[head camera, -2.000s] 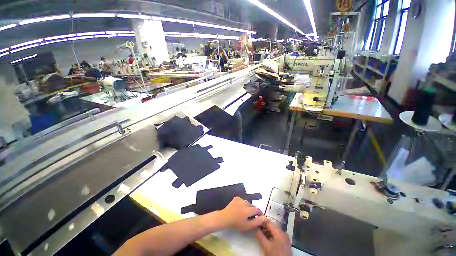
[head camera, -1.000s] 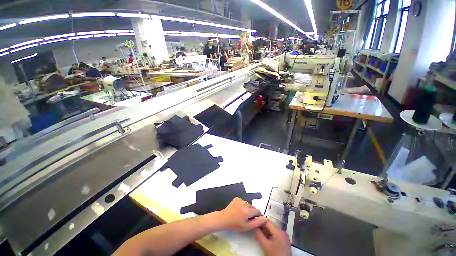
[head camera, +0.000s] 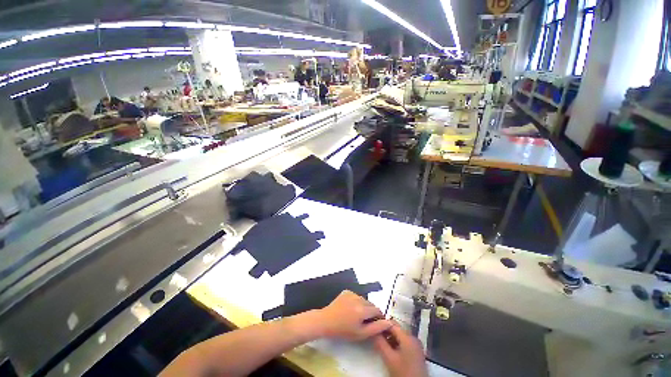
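Observation:
A black tabbed panel (head camera: 320, 288) lies on the white table (head camera: 360, 234), partly under my left hand (head camera: 354, 316). My left hand and my right hand (head camera: 401, 352) meet at the fingertips over the panel's near right side, beside the sewing machine (head camera: 489, 283). A small dark bit shows between the fingers; the fingers hide what they hold. My right hand is cut off by the bottom edge. Another black tabbed panel (head camera: 281, 243) lies flat farther left. A heap of black pieces (head camera: 257, 194) lies beyond it.
A metal-sided bench (head camera: 110, 283) runs along the left. A yellow-taped table edge (head camera: 221, 305) is near me. Dark thread cones (head camera: 616, 151) stand at right. Another sewing machine (head camera: 460, 110) on a table stands ahead. People are in the far background.
The view has shifted slightly, so everything sits a little farther left. The hands keep nearly the same pose at the panel, with no clear movement of the pieces.

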